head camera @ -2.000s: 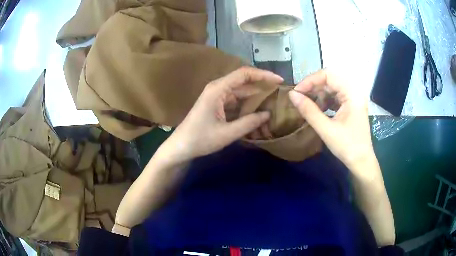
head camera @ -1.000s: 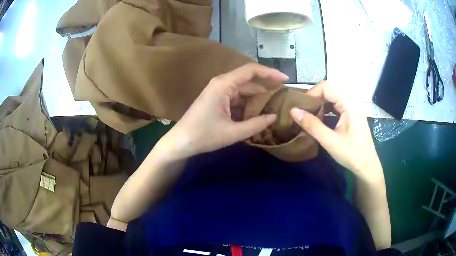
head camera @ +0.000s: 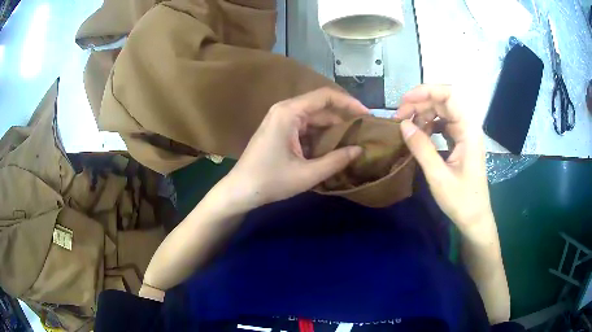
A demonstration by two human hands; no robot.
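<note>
A brown jacket [head camera: 214, 84] lies bunched on the white table. Its open tube end, perhaps a sleeve opening [head camera: 383, 188], points towards me above my lap. My left hand [head camera: 285, 142] holds the left side of the opening, thumb inside and fingers behind the cloth. My right hand [head camera: 448, 142] pinches the upper right edge between thumb and fingers. The inside of the opening is partly shadowed, and its details are hard to tell.
The cream cylinder bed [head camera: 361, 19] stands behind the hands. A black smartphone [head camera: 514, 98] and scissors [head camera: 562, 107] lie at right near clear plastic [head camera: 509, 167]. More brown garments [head camera: 58, 220] hang in a heap at left. A metal frame [head camera: 571, 259] stands at lower right.
My right thumb has moved from inside the opening up to its upper right edge. The opening is spread wider than a second ago. My left hand has barely moved.
</note>
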